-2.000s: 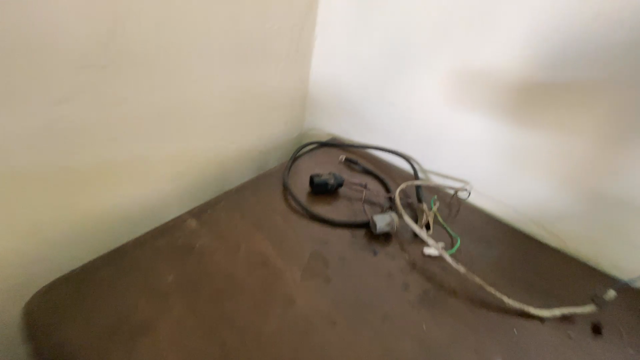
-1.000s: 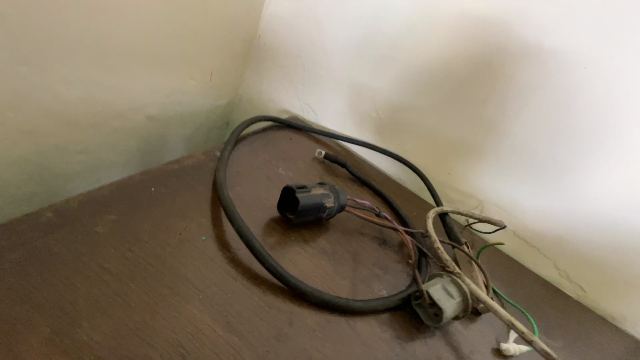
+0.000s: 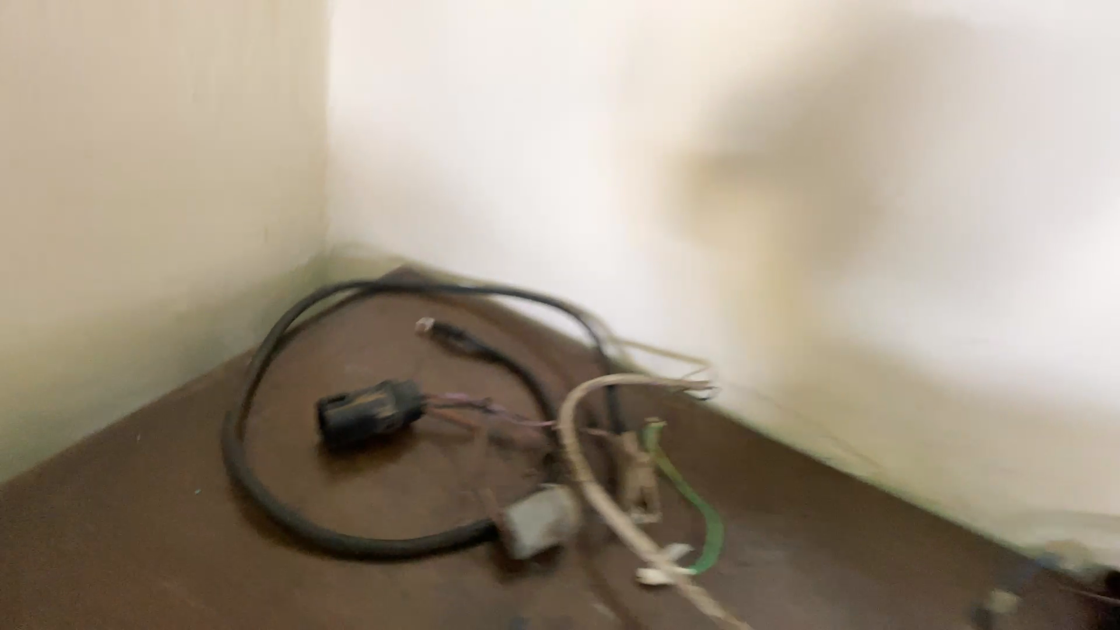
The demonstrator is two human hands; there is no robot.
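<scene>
Neither my left hand nor my right hand shows in the head view. A looped black cable (image 3: 302, 529) lies on a brown table top (image 3: 175, 542) in the corner of two walls. Inside its loop rests a black plug connector (image 3: 372, 413) with thin reddish wires, and near it a cable end with a metal terminal (image 3: 426, 326). At the loop's lower right sits a grey connector (image 3: 538, 522). A beige cable (image 3: 582, 468) curves past it, beside a green wire (image 3: 713, 525) and a small white connector (image 3: 665, 566). The picture is blurred.
A cream wall (image 3: 157, 175) borders the table on the left, and a paler wall (image 3: 507, 157) with a soft shadow borders it on the right. Blurred small parts (image 3: 1002, 602) and a dark object (image 3: 1107, 582) are at the lower right edge.
The view has shifted, bringing the blurred items at the lower right edge into sight since one second ago. No plain movement of the cables themselves shows.
</scene>
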